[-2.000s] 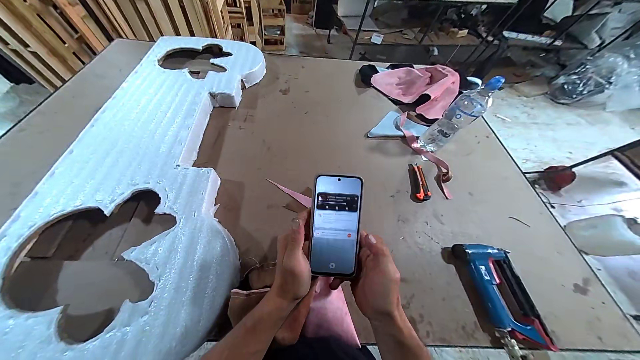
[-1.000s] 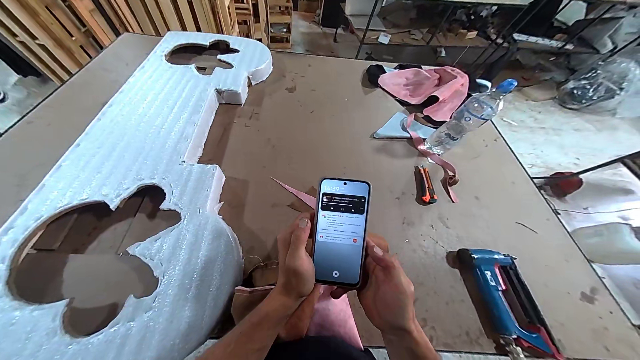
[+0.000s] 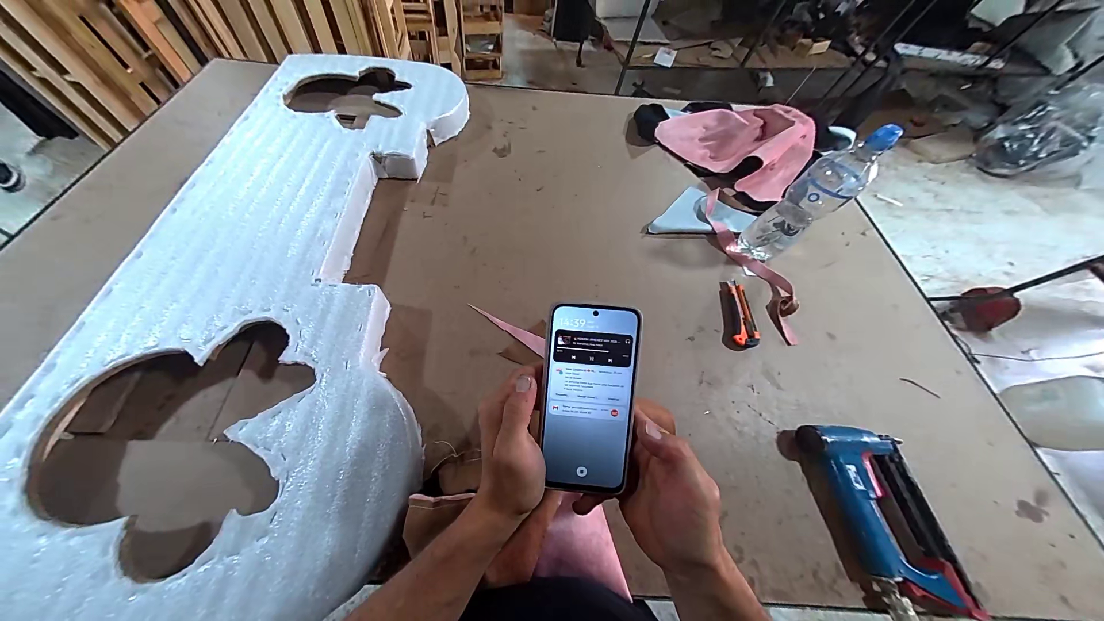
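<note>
A smartphone (image 3: 590,440) with its screen lit is held upright near the table's front edge. My left hand (image 3: 513,444) grips its left side, and my right hand (image 3: 673,487) grips its lower right side. Pink fabric (image 3: 582,548) and brown scraps lie below and beside my hands. To the left is a large panel covered in white foam sheet (image 3: 233,224), with flower-shaped cutouts. A blue pneumatic staple gun (image 3: 880,509) lies at the right, and an orange utility knife (image 3: 740,315) lies beyond the phone.
A clear plastic water bottle (image 3: 806,203) lies by a pink and black fabric bundle (image 3: 742,147), a light blue piece (image 3: 681,213) and a pink strip (image 3: 746,259). Wooden slats (image 3: 216,34) stand behind the brown-topped table (image 3: 517,181). A plastic bag (image 3: 1035,129) rests on the floor at right.
</note>
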